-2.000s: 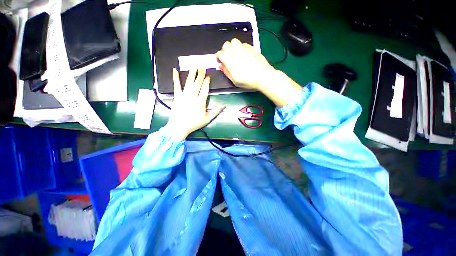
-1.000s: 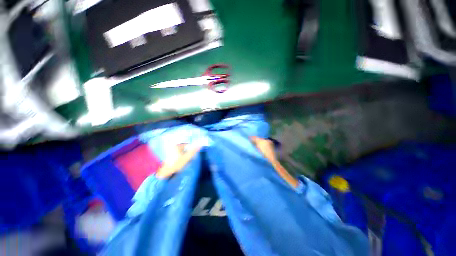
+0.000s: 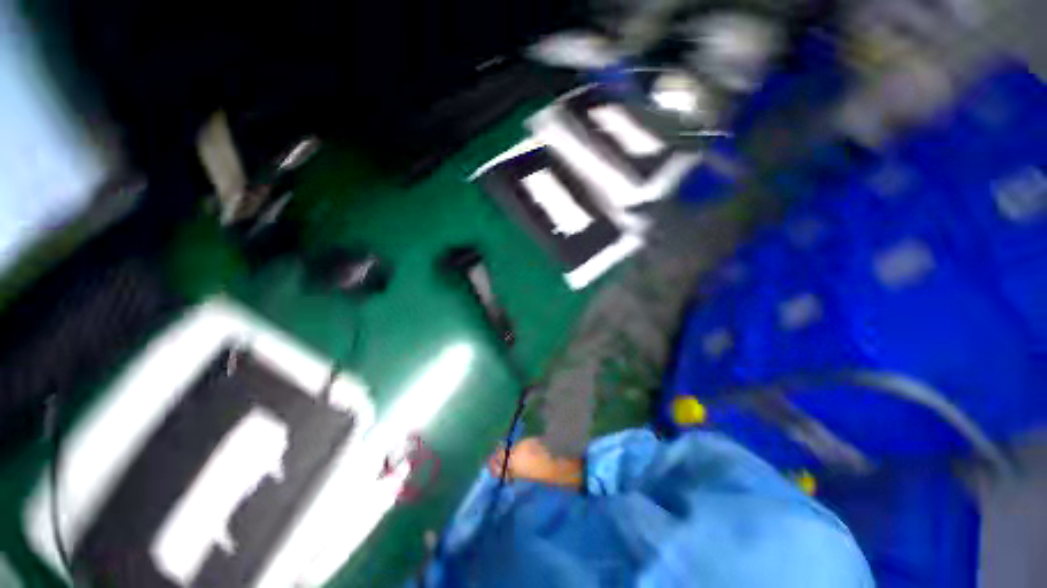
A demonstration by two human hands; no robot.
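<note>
The view is tilted and blurred. A black tablet (image 3: 301,411) lies at the lower left on a white sheet (image 3: 113,396), with a white label strip (image 3: 230,488) on its back. Red-handled scissors (image 3: 416,469) lie beside it, near the bench edge. One hand (image 3: 537,464) shows small and blurred at the bottom middle, below the bench edge, next to a blue sleeve and a thin black cable. It looks like my right hand; its fingers are too blurred to read. My left hand is not in view.
The barcode scanner (image 3: 488,301) and mouse (image 3: 350,271) are on the green bench (image 3: 408,316). Labelled tablets (image 3: 588,236) on white sheets lie farther along it. Blue crates (image 3: 838,333) with white labels stand at the right. The floor (image 3: 591,356) shows between bench and crates.
The view has swung right and tilted, bringing the crates and more bench into sight. My left hand has left the picture. The labelled tablet now shows at the lower left.
</note>
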